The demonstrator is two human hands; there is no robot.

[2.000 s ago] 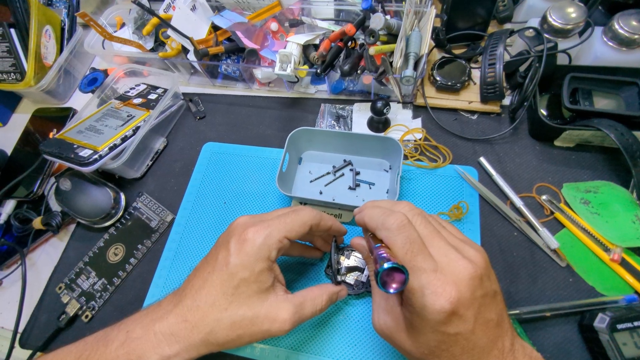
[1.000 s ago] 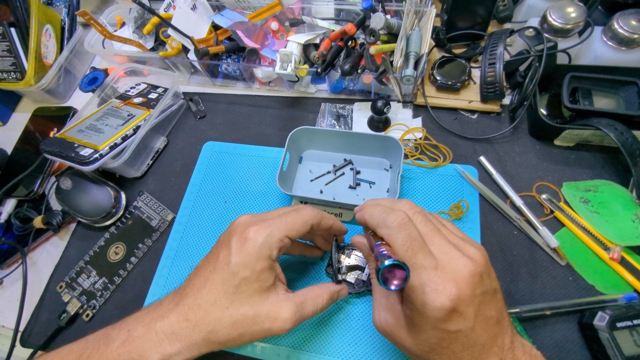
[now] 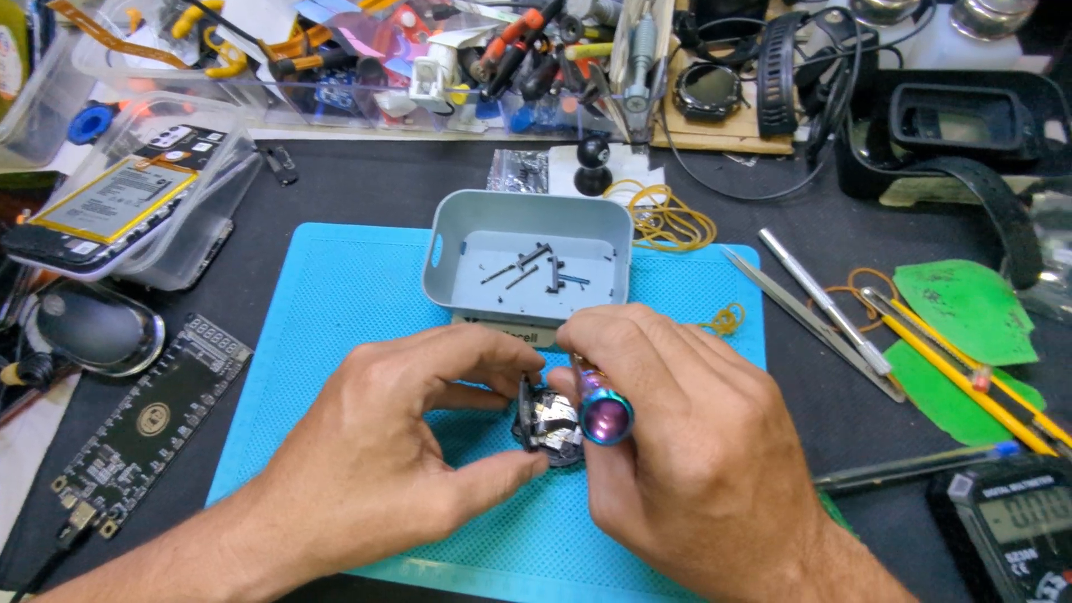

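On the blue perforated silicone mat lies a small round device, open with its metallic inside showing; it looks like a watch body. My left hand steadies it from the left, fingers and thumb on a dark upright part at its edge. My right hand grips an iridescent purple-blue screwdriver whose round cap faces the camera. The driver's tip is hidden behind the hand and handle, at the device's right side. Just beyond the hands, a grey-blue tray holds pins and small screws.
Steel tweezers, a silver pen-shaped knife and a yellow cutter lie right. A digital multimeter sits front right, a circuit board and computer mouse left. A clear bin of tools stands behind.
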